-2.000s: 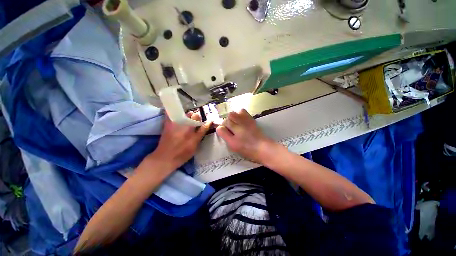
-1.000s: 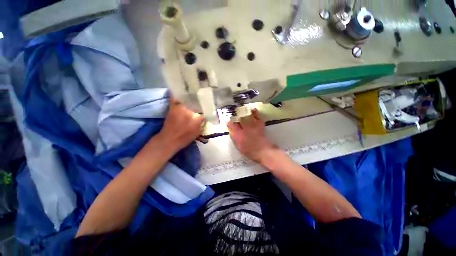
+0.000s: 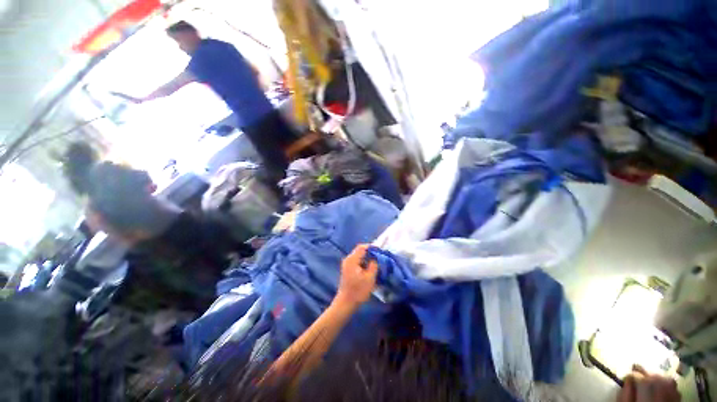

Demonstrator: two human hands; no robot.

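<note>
My left hand [image 3: 359, 275] is closed on the edge of a blue garment [image 3: 417, 290], left of the sewing table. The garment has pale grey-blue panels [image 3: 534, 243] and hangs from the table's left side. My right hand [image 3: 649, 388] is at the bottom right, cut off by the frame's edge, beside the lit needle area of the cream sewing machine [image 3: 696, 314]. Its fingers are blurred, and whether it holds anything cannot be told. The needle itself cannot be made out.
A blue garment heap [image 3: 314, 235] lies to the left of my left hand. More blue cloth [image 3: 597, 55] is piled at the top right. A person in a blue shirt [image 3: 228, 74] stands at the back left, and another person [image 3: 130, 204] is nearer, at the left.
The view has swung far to the left, away from the machine. My left hand has left the needle area and taken hold of the garment. My right hand is now at the frame's edge.
</note>
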